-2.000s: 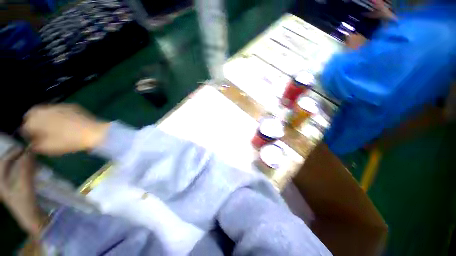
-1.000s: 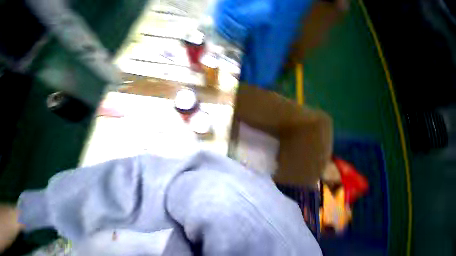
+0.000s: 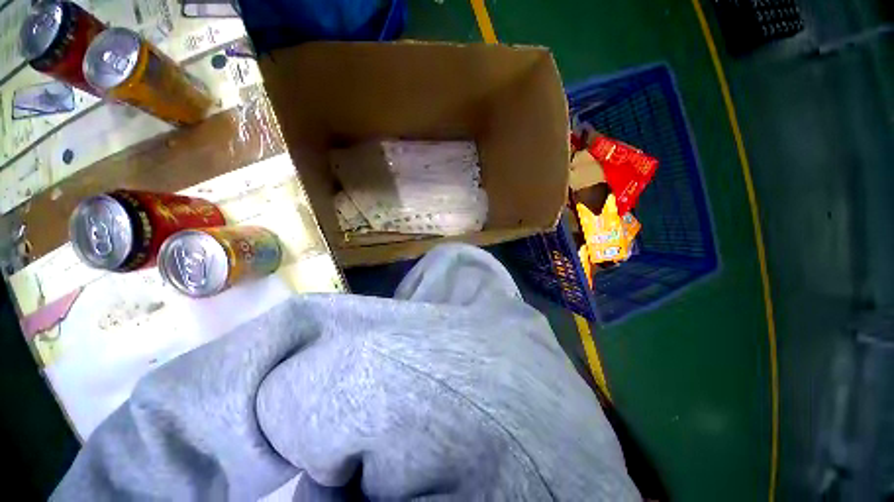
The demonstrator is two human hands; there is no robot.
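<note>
Neither of my hands is in the picture; only my grey sleeve and clothing fill the bottom. Nearest in front, a red can (image 3: 182, 214) and an orange can (image 3: 257, 253) stand side by side on the white work sheet (image 3: 147, 328), silver lids up. Another red can (image 3: 71, 69) and another orange can (image 3: 174, 90) stand together farther back on the bench. An open cardboard box (image 3: 422, 93) beside the bench holds a stack of off-white perforated trays (image 3: 431, 188).
A blue plastic basket (image 3: 679, 211) on the green floor holds red and orange wrappers (image 3: 610, 230). A pink strip (image 3: 51, 314) lies on the bench at left. Blue clothing of a person (image 3: 328, 20) shows at the top. Yellow lines cross the floor.
The view has swung right and down. The cans have moved to the left in view, the box and basket are now fully seen, and my right hand has left the picture.
</note>
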